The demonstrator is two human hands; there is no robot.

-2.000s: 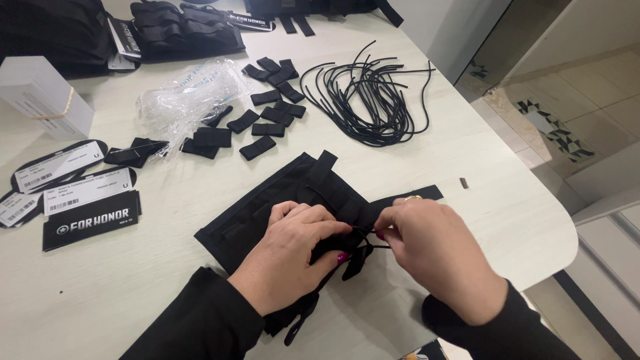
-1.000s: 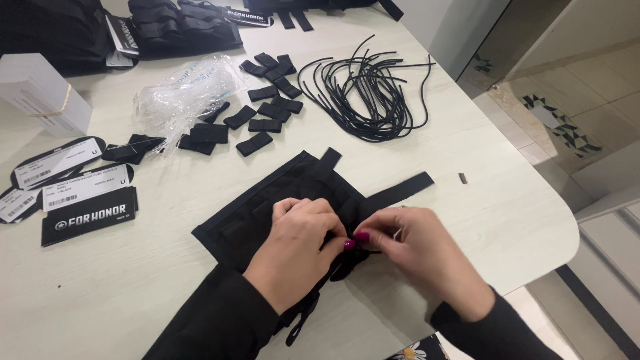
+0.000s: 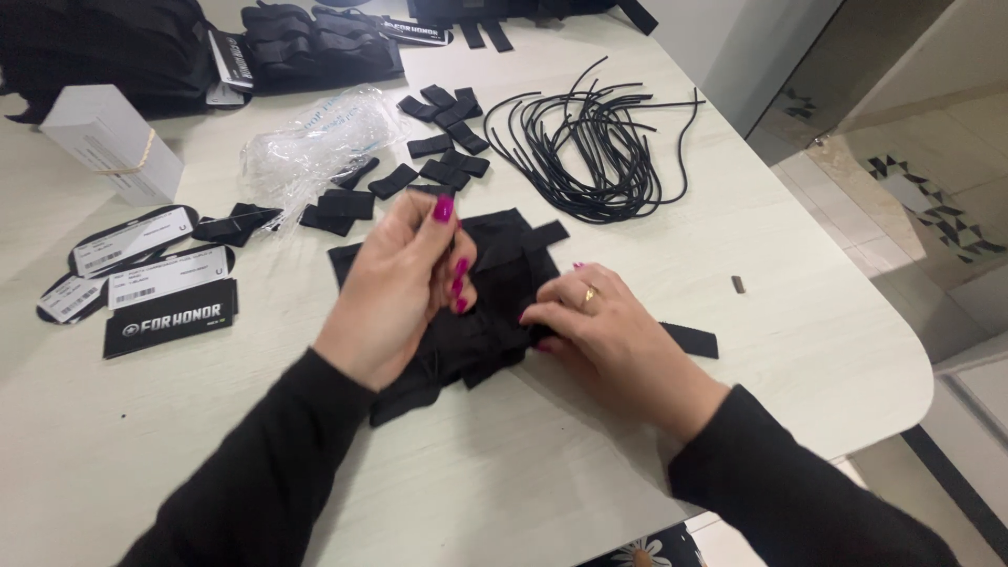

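A black fabric pouch (image 3: 504,291) with straps lies on the pale table beneath both hands. My left hand (image 3: 409,291) is raised over its left part, fingers curled and thumb against the index finger; whether something thin is pinched there cannot be told. At the pouch's right edge, my right hand (image 3: 606,331) has its fingertips on the black fabric, thumb and index finger close together. A black strap end (image 3: 693,340) sticks out to the right, partly behind the right hand. Beyond the pouch lie a bundle of black elastic cords (image 3: 598,157) and several folded black webbing pieces (image 3: 445,118).
Clear plastic packaging (image 3: 323,142) lies left of the webbing pieces. Farther left stand a banded stack of white cards (image 3: 118,146) and printed tags (image 3: 169,315). Black pouches (image 3: 323,47) sit at the back. A small dark piece (image 3: 738,284) lies near the table's right edge.
The hands were close together at the pouch's right side; now they are apart, the left one raised and farther from the right. The pouch has turned and lies differently.
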